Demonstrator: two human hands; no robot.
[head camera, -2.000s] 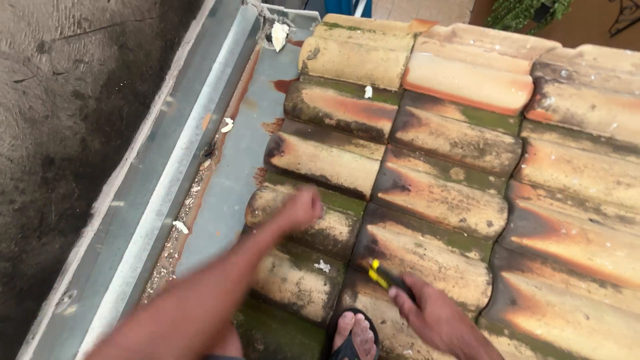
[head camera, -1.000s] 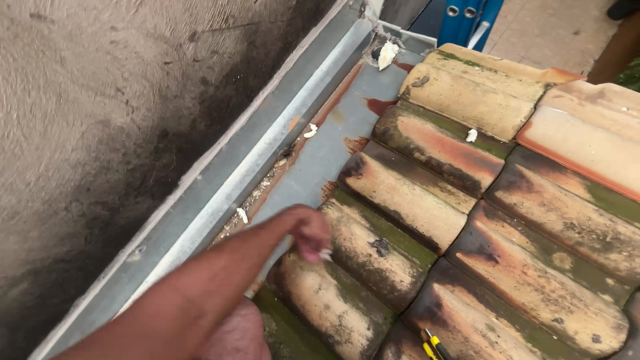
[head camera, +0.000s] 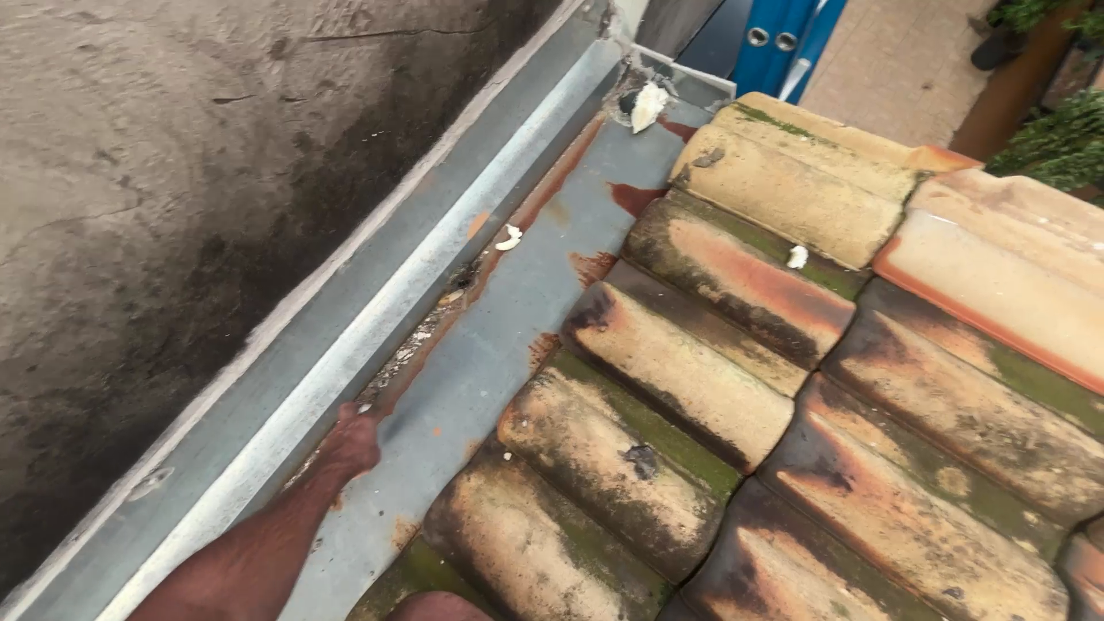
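My left hand (head camera: 352, 440) reaches down into the grey metal gutter (head camera: 517, 302), its fingertips at a strip of crumbly debris (head camera: 414, 345) along the gutter's inner edge. The fingers look curled, and whether they hold anything is hidden. Farther up the gutter lie a small curled white piece (head camera: 510, 238) and a larger white lump (head camera: 649, 107) near the end. Another white bit (head camera: 797, 257) rests on the clay roof tiles (head camera: 681, 371). My right hand is out of view.
A rough, stained wall (head camera: 190, 172) rises left of the gutter. Mossy curved tiles cover the right side. Beyond the roof's far edge are a blue ladder-like frame (head camera: 768, 43), a paved floor (head camera: 906, 69) and green plants (head camera: 1052, 129). Part of a knee shows at the bottom.
My left hand has moved from over the tiles to the debris in the gutter. My right hand, seen earlier with a yellow and black tool, has left the view, which has shifted toward the gutter.
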